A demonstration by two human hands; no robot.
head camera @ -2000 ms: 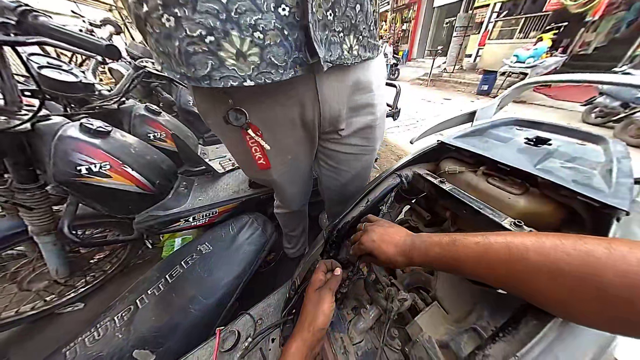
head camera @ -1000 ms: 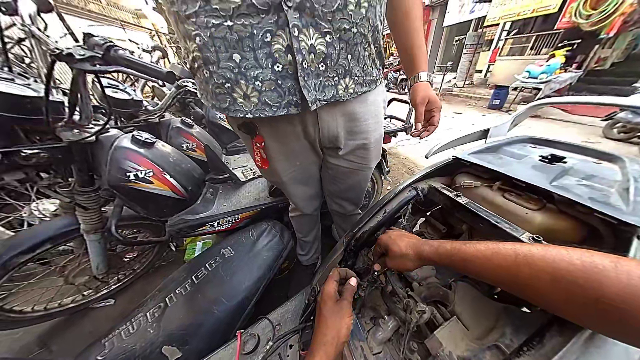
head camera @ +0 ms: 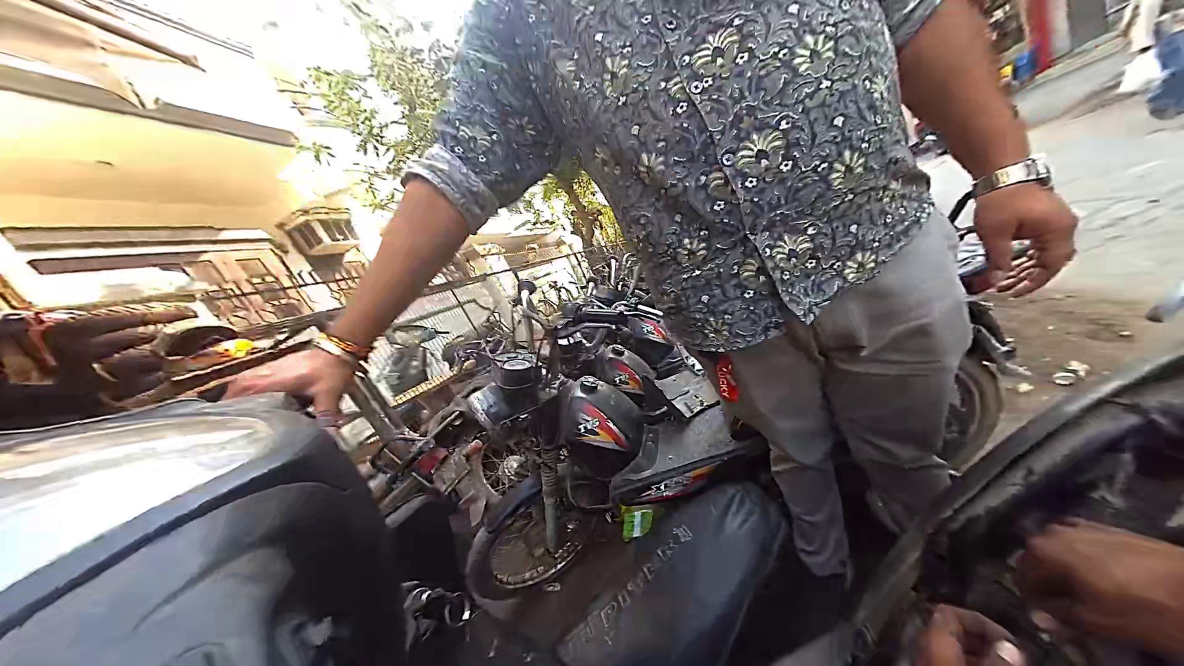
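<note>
At the lower right edge of the head view, my right hand (head camera: pixel 1101 578) reaches into the dark open body of a scooter (head camera: pixel 934 527), its fingers curled and blurred. My left hand (head camera: pixel 967 638) is just below and to the left of it, cut off by the bottom edge, with bent fingers. Both hands are at the scooter's inner edge, close together but apart. Whether either hand grips a wire or a part cannot be told. Most of the scooter's inner parts are dark or outside the view.
A person in a patterned shirt (head camera: pixel 740 166) stands close ahead, one hand (head camera: pixel 296 375) on a dark, glossy vehicle panel (head camera: pixel 120 499) at left. Between lie a black seat (head camera: pixel 684 573) and parked TVS mopeds (head camera: pixel 601 430). A street (head camera: pixel 1110 213) runs behind at right.
The view has swung strongly left and up, so my hands now sit at the lower right edge. The standing person's hand is now seen resting on the panel at left.
</note>
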